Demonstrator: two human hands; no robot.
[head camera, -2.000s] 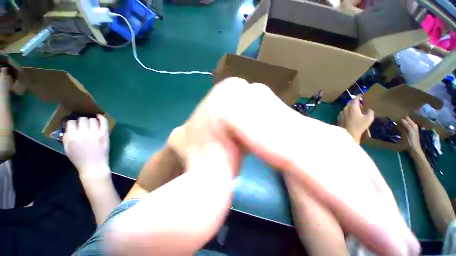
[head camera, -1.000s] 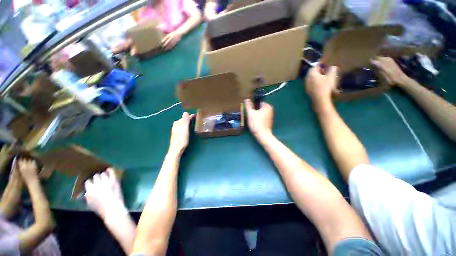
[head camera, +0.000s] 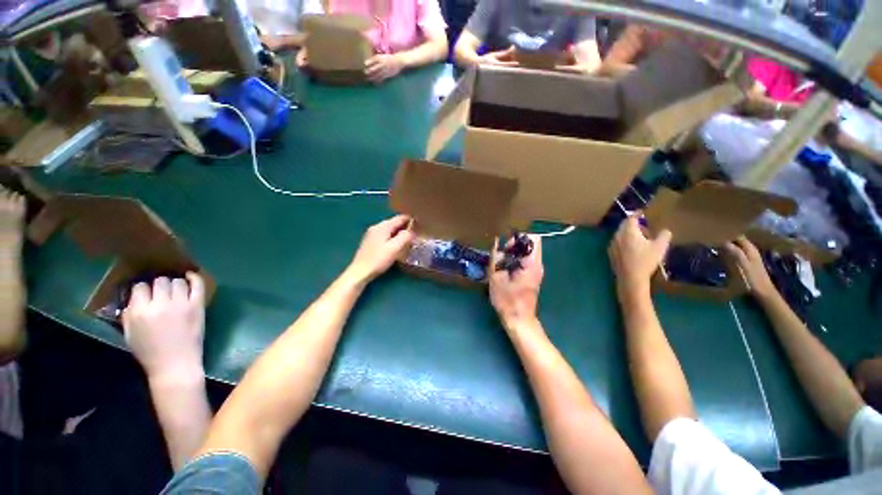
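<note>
A small brown mailer box stands on the green table in front of me, its lid raised at the back. Inside it lie dark parts and a shiny clear polybag at the left. My left hand is at the box's left side, fingers on its edge. My right hand is at the right side and holds a black cable bundle outside the right wall.
A large master carton with open flaps stands behind the box. Neighbours' open boxes are at left and right, with hands in or on them. A white cord crosses the table. A blue device lies upper left.
Two seconds ago my arms were crossed and blurred over the box. They are now apart, one hand at each side. Since one second ago the view has shifted, and the cable bundle shows more clearly.
</note>
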